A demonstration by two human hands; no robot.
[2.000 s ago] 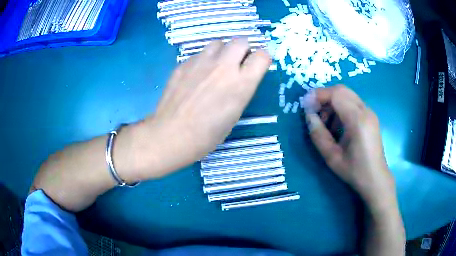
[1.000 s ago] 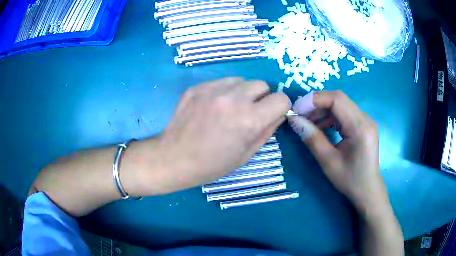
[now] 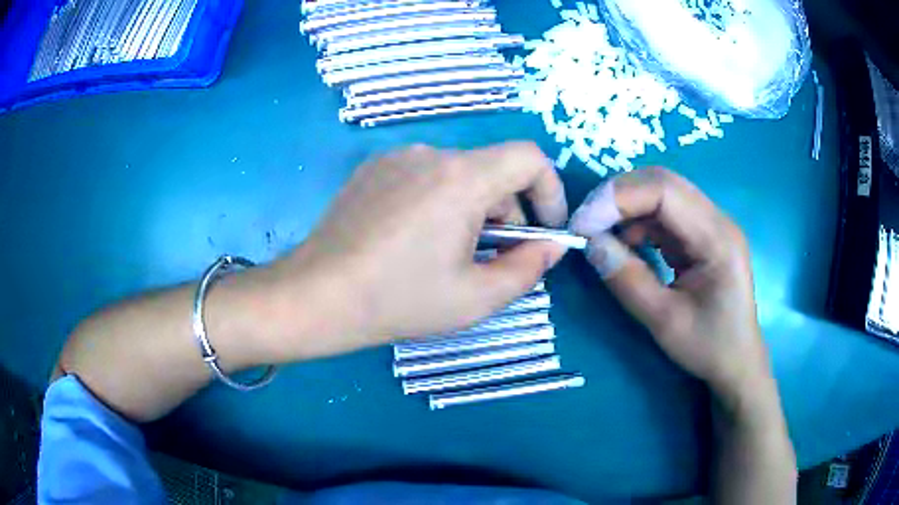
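My left hand holds a thin silver rod between thumb and fingers, with its white-tipped end pointing right. My right hand, with pale coverings on thumb and fingertip, pinches at that end; whether a cap is between the fingertips is hidden. A stack of rods lies beyond my left hand. Another row of rods lies nearer my body, partly covered by my left hand. A loose heap of white caps lies right of the far stack.
A clear bag of white pieces lies behind the heap. A blue tray of rods is at the far left. A dark tray with a label is at the right edge. A thin loose strip lies between bag and dark tray.
My left hand first moved from the far stack towards my right hand, which left the heap's near edge. The rod now shows between both hands, and my left fingers have spread around it.
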